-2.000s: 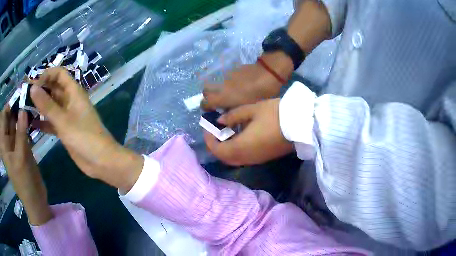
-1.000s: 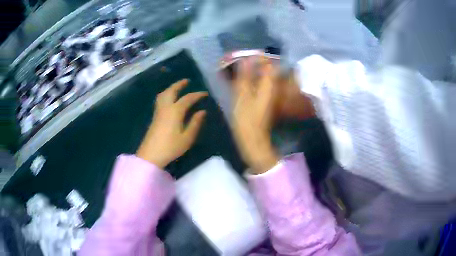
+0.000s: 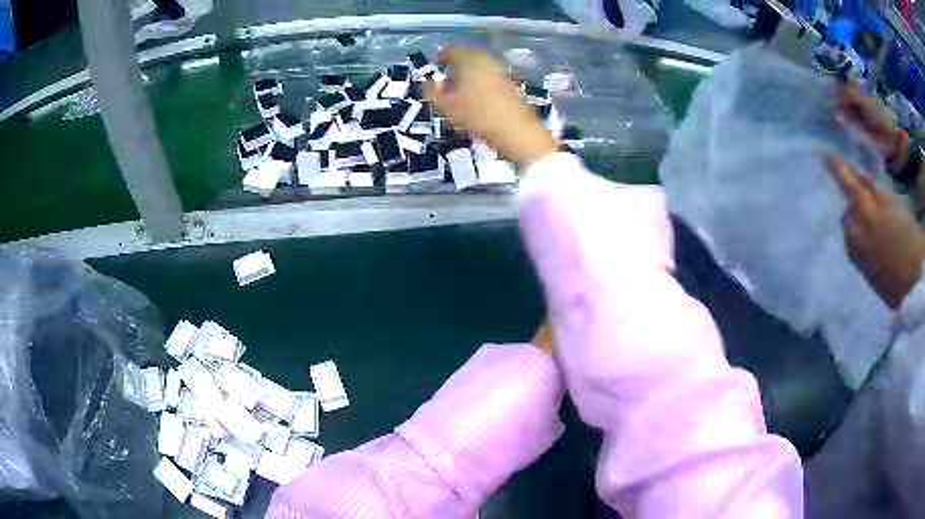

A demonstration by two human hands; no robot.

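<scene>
White-and-black parts (image 3: 385, 117) lie in a heap on a clear plastic sheet beyond the pale rail. My right hand (image 3: 489, 101) is over the right side of the heap, blurred; I cannot tell whether its fingers hold a part. My left hand (image 3: 545, 337) is almost wholly hidden behind my right sleeve, with only a sliver of skin showing. All-white parts (image 3: 228, 416) lie in a loose pile at the lower left, with one apart near the rail and another just right of the pile.
A crumpled clear bag (image 3: 61, 385) is at the left edge. The pale rail (image 3: 335, 220) crosses the bench, with a metal upright (image 3: 127, 122) at its left. At the right, another person's hands (image 3: 882, 228) are at a frosted bag (image 3: 761, 172).
The view has turned left and levelled. My right hand has moved out over the heap; my left hand has gone behind my right sleeve. The frosted bag is now raised at the right.
</scene>
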